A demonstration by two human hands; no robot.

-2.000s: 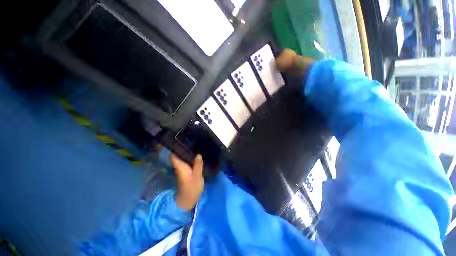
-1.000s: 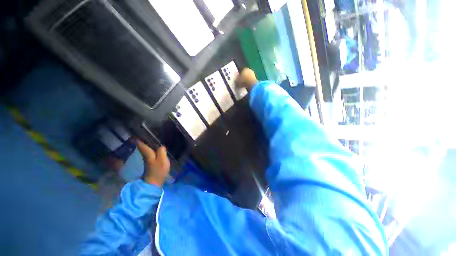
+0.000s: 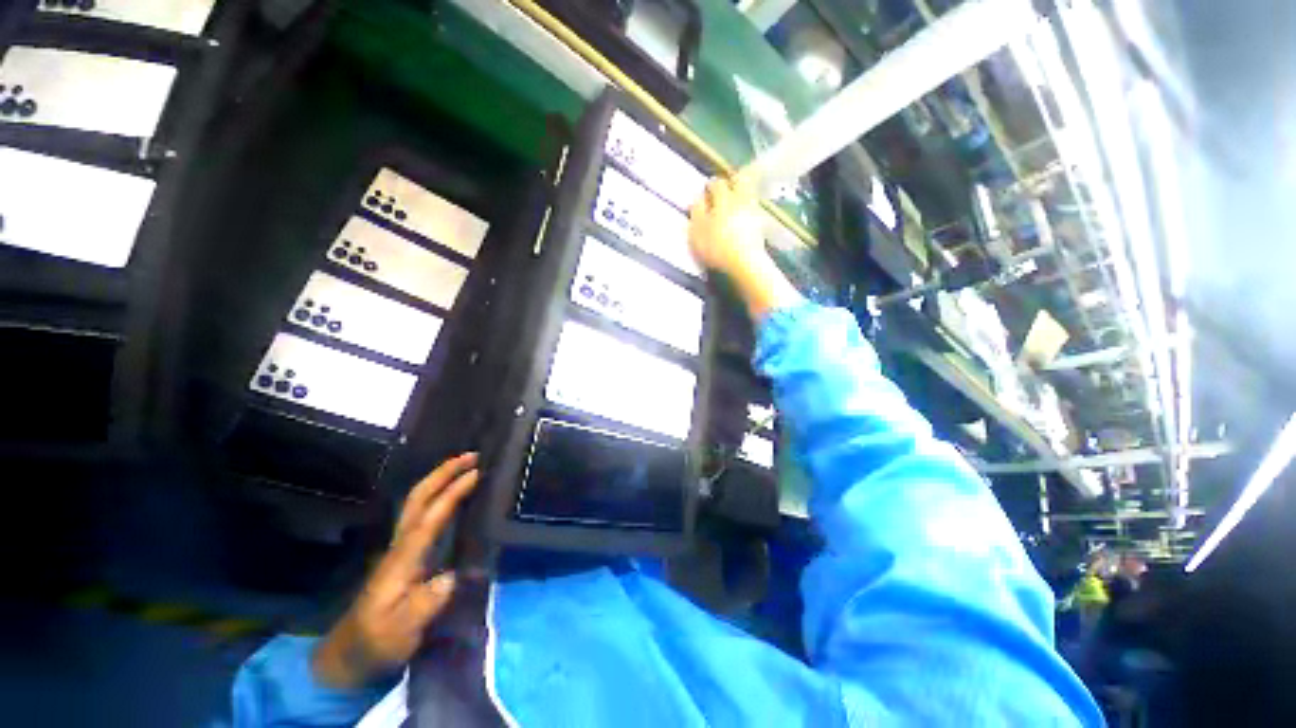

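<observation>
A black phone tray [image 3: 519,413] is in front of me, tilted in view. It holds several white-backed phones [image 3: 640,295] in a row; dark camera circles show on the upper ones. The pocket nearest me looks dark, with a thin bright outline. My right hand [image 3: 728,232] grips the tray's right edge near its far end. My left hand [image 3: 395,580] is at the near left corner, fingers along the edge and thumb below; part of its grip is hidden. Both hands are bare.
A second tray with white-backed phones [image 3: 365,316] lies to the left, and another with white panels [image 3: 74,206] at the far left. Green matting [image 3: 490,93] and a yellowish tube [image 3: 611,64] lie beyond. A pale bar [image 3: 895,86] crosses the upper right.
The view has swung round, so the tray stands more upright in the picture, and other loaded trays now show at left. Both hands stay at the tray's edges.
</observation>
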